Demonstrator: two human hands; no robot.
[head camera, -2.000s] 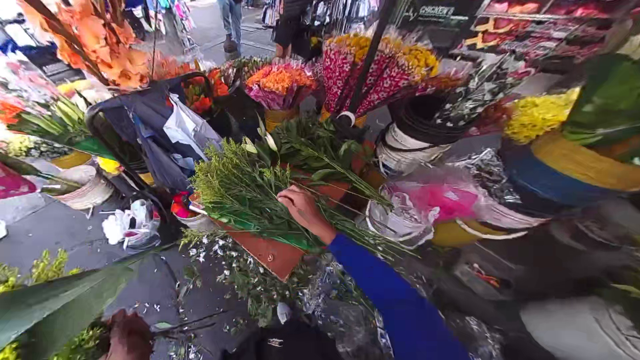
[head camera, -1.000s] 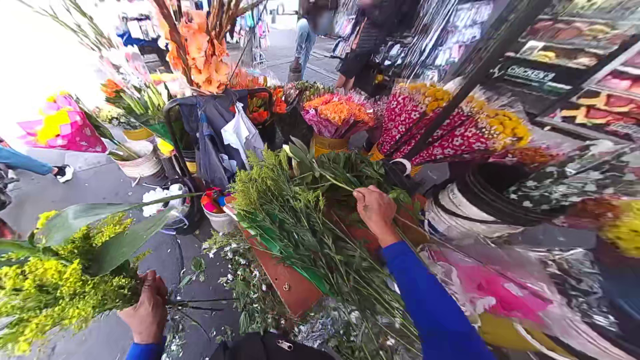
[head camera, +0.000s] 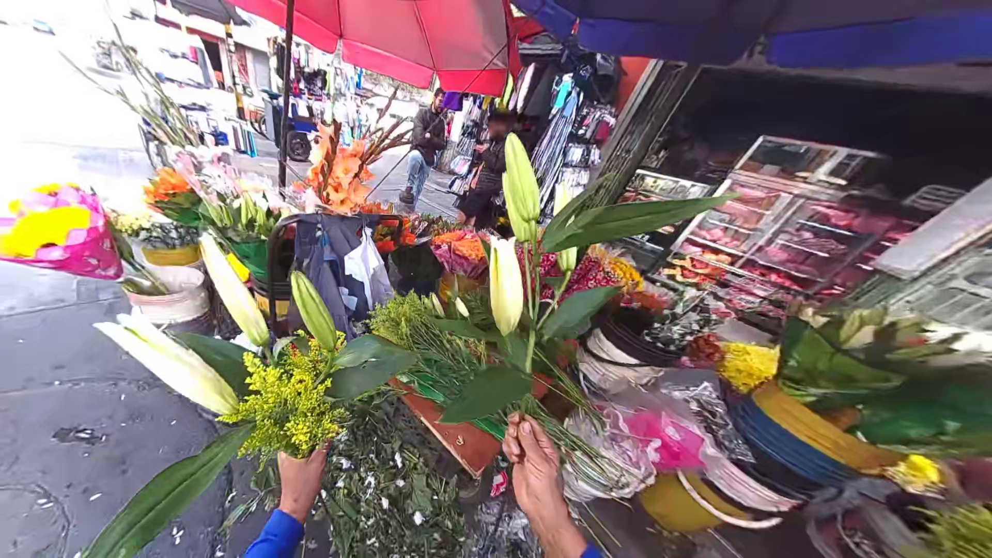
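My left hand (head camera: 302, 474) is closed around a bouquet of yellow filler flowers (head camera: 291, 399), with white-green lily buds (head camera: 234, 291) and broad leaves standing out of it. To its right, my right hand (head camera: 531, 453) pinches the stem of an upright lily stalk (head camera: 532, 341) that carries several closed buds and long green leaves. Behind that stalk, loose greenery (head camera: 442, 349) lies across a reddish-brown board (head camera: 457, 438). The lower stems of the bouquet are hidden by my left hand.
Cut leaves and petals (head camera: 387, 480) litter the ground below. Buckets of flowers, one white (head camera: 172, 298) and one blue and yellow (head camera: 790, 434), stand at both sides. A dark folding frame (head camera: 279, 271) with cloths is beyond the board. Umbrellas (head camera: 418, 35) hang overhead; people (head camera: 426, 143) stand farther off.
My right hand was on the greenery over the board; now it holds up a lily stalk. My left hand has brought the yellow bouquet inward from the left. The view has tilted up.
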